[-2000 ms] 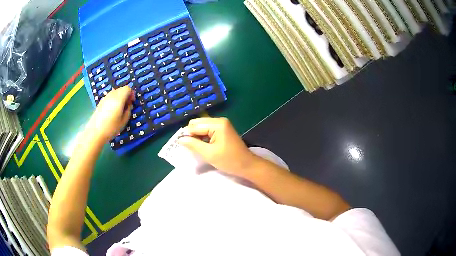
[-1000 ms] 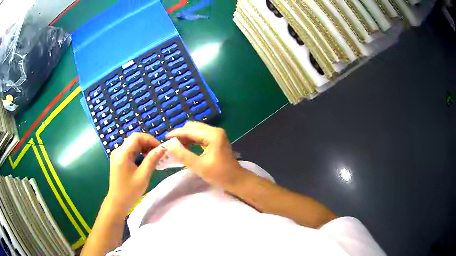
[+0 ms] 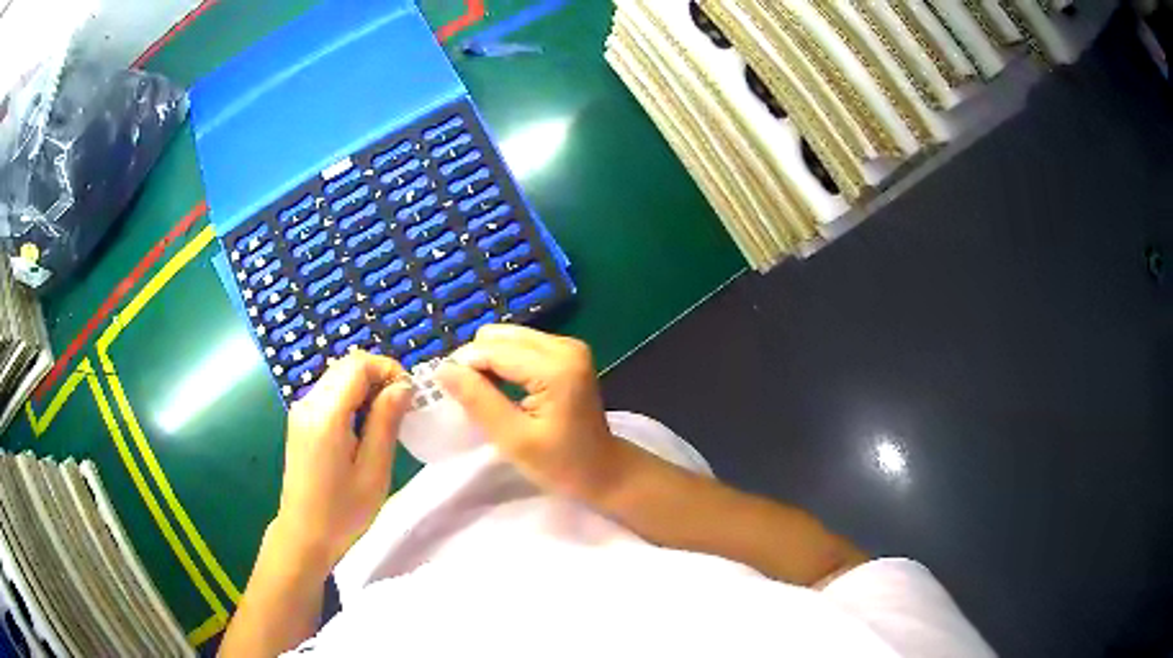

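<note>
The black foam insert tray lies on the green bench with rows of small blue parts in its slots and pale dots beside many of them. Its blue cover opens away at the top. A header label sits at the tray's top edge. My right hand holds the white label sheet just below the tray's near edge. My left hand has its fingertips at the sheet's left edge; whether a label is between them is too small to tell.
Tall pale layered stacks stand at the upper right. Another stack is at the lower left. A clear plastic bag with dark contents lies at the far left. A small blue strip lies beyond the tray.
My left hand has moved from over the tray down to the sheet in my right hand. Over the last second both hands stay together, and small squares now show on the sheet.
</note>
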